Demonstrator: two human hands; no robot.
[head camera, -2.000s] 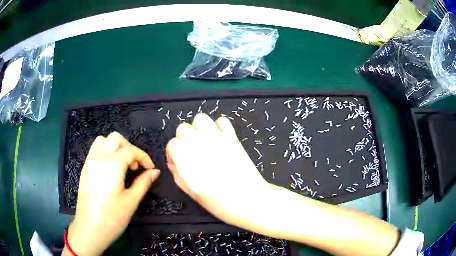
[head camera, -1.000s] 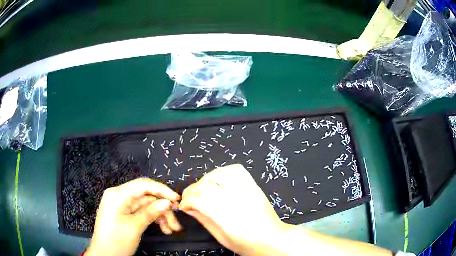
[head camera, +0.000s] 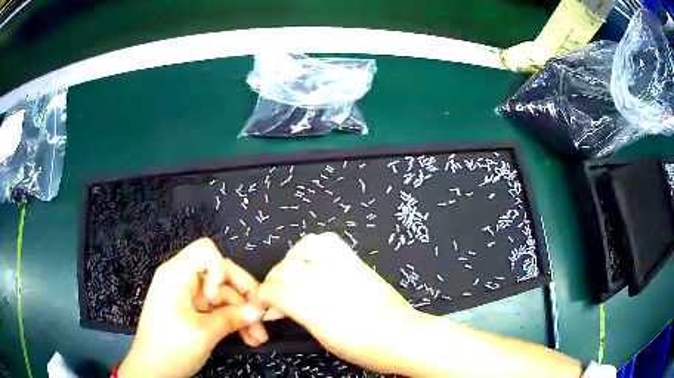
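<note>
My left hand and my right hand meet fingertip to fingertip over the near edge of the long black tray. Thumbs and forefingers are pinched together. Whatever is between them is too small and hidden to tell. Silvery pins lie scattered over the middle and right of the tray. Tiny black parts are heaped at its left end. A smaller tray of mixed dark and silvery bits shows below my hands, partly covered.
A clear zip bag lies beyond the tray, another bag at the left edge. A large bag of black contents is upper right by a taped post. Stacked black trays stand at right; a thin rod lies beside the long tray.
My hands were apart over the tray two seconds ago, then came together at the fingertips. They remain together now. The whole view has shifted slightly.
</note>
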